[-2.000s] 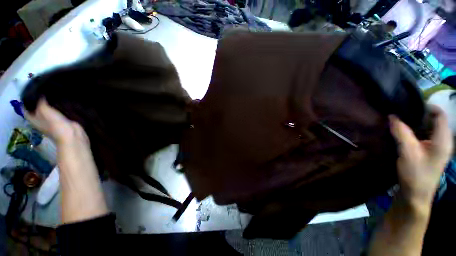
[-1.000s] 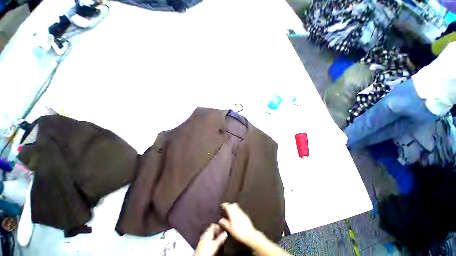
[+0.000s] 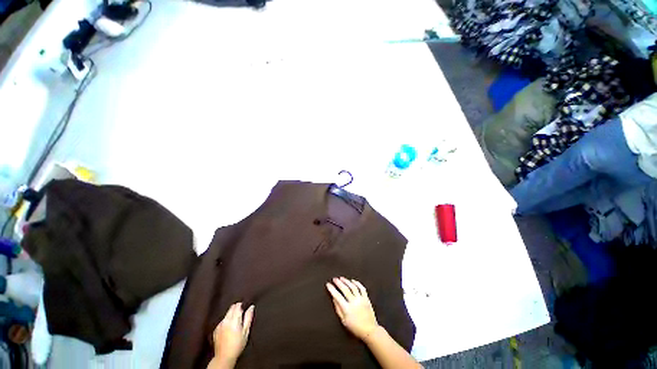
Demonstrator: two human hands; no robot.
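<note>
A dark brown vest lies front up on the white table, its fronts now lapped over each other. A black hanger sits in its neckline with the hook above it. A small dark button shows on the left side. My left hand lies flat on the lower left of the vest. My right hand lies flat on the right front, fingers spread. Neither hand holds anything. The vest's lower edge is cut off by the picture.
A second brown garment lies crumpled at the left, touching the vest. A red thread cone and a small blue item are on the table at right. Black cables run at the left edge. A person's jeans leg shows at right.
The hands were together at the vest's lower front opening; now they are apart and flat on the cloth. The open front showing the lining has been closed over.
</note>
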